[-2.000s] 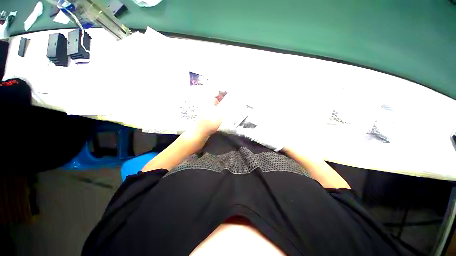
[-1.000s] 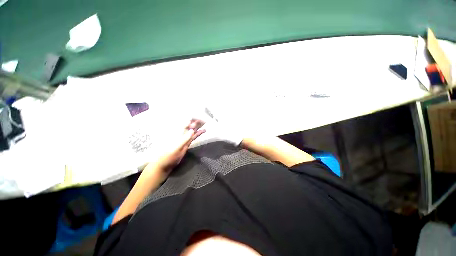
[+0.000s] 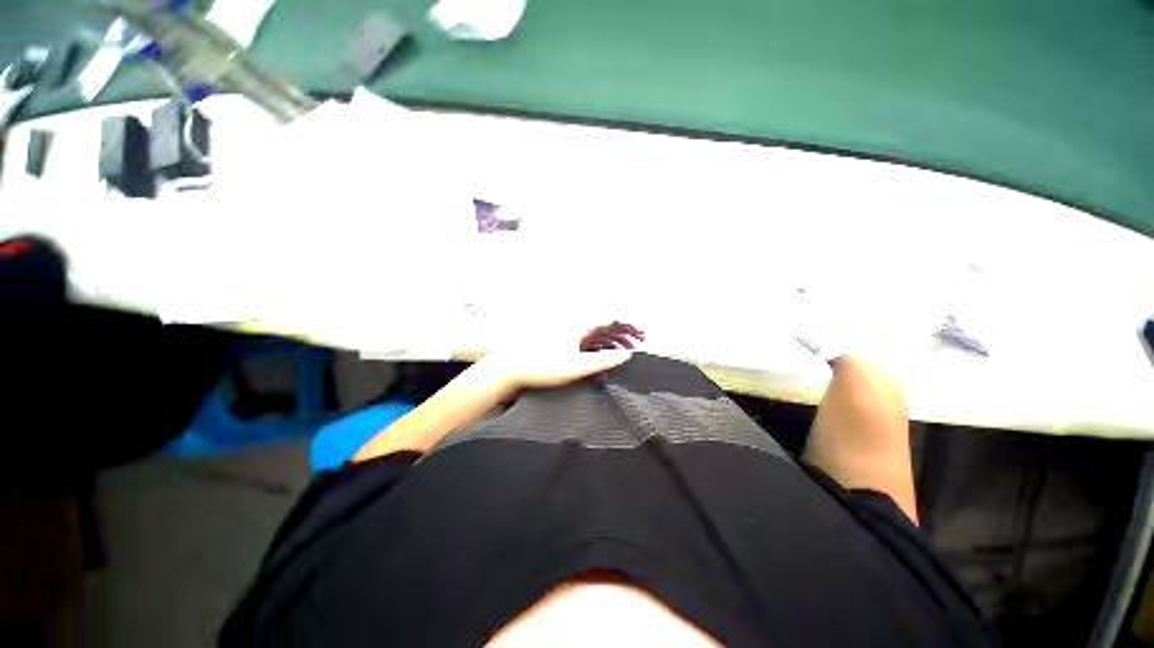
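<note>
My left hand [image 3: 576, 361] is low at the bench's front edge, close against my shirt. Dark red shows at its fingertips; I cannot tell whether it holds something. My right forearm reaches over the bench edge at the right, and my right hand [image 3: 823, 336] is white against the white bench, so its fingers barely show. A small purple-black piece [image 3: 497, 217] lies on the bench ahead of my left hand. A clear bag with dark print [image 3: 962, 336] lies to the right of my right hand.
The white bench [image 3: 683, 190] runs along the green belt [image 3: 759, 76]. Black blocks [image 3: 152, 149] stand at the far left. White pieces and a dark unit [image 3: 377, 48] lie on the belt. A blue stool [image 3: 354, 433] is below. Another person's dark clothing shows at the left edge.
My hands have moved apart: the right reaches out to the right, the left rests lower against my shirt. The view has swung back left since one second ago.
</note>
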